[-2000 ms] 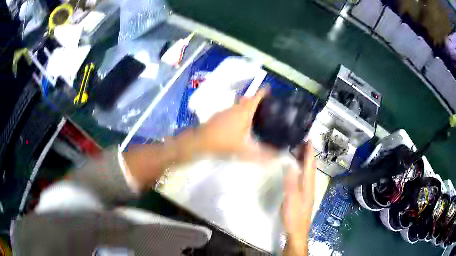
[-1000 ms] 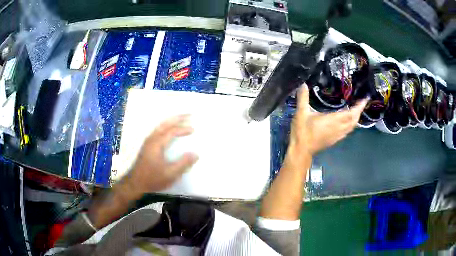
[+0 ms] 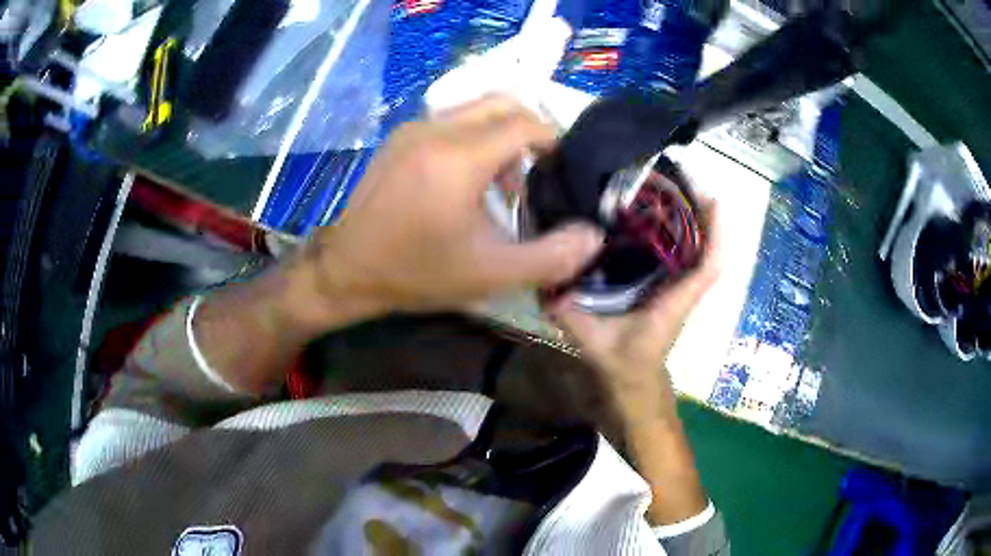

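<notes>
A half-assembled camera unit is held over the white mat [image 3: 730, 217]. Its open black head [image 3: 663, 223] shows red and dark wires, and a white body [image 3: 505, 65] shows behind my left hand. My right hand [image 3: 641, 326] grips the head from below and the right. My left hand [image 3: 435, 212] is curled against the unit's left side, thumb over a black part; its fingertips are blurred and partly hidden. The black electric screwdriver [image 3: 625, 130] hangs over the head and hides part of it. I cannot tell if its tip touches.
Blue printed sheeting [image 3: 788, 293] lies under and around the mat. A screw feeder [image 3: 766, 125] stands behind, partly hidden by the screwdriver. Open camera heads [image 3: 956, 266] stand at the right edge. A clear bag [image 3: 326, 65], a dark phone [image 3: 234, 54] and a yellow tool [image 3: 161, 85] lie upper left.
My right hand has come back from the row at the right and now holds an open camera unit over the mat. My left hand has moved from above the bare mat onto the unit.
</notes>
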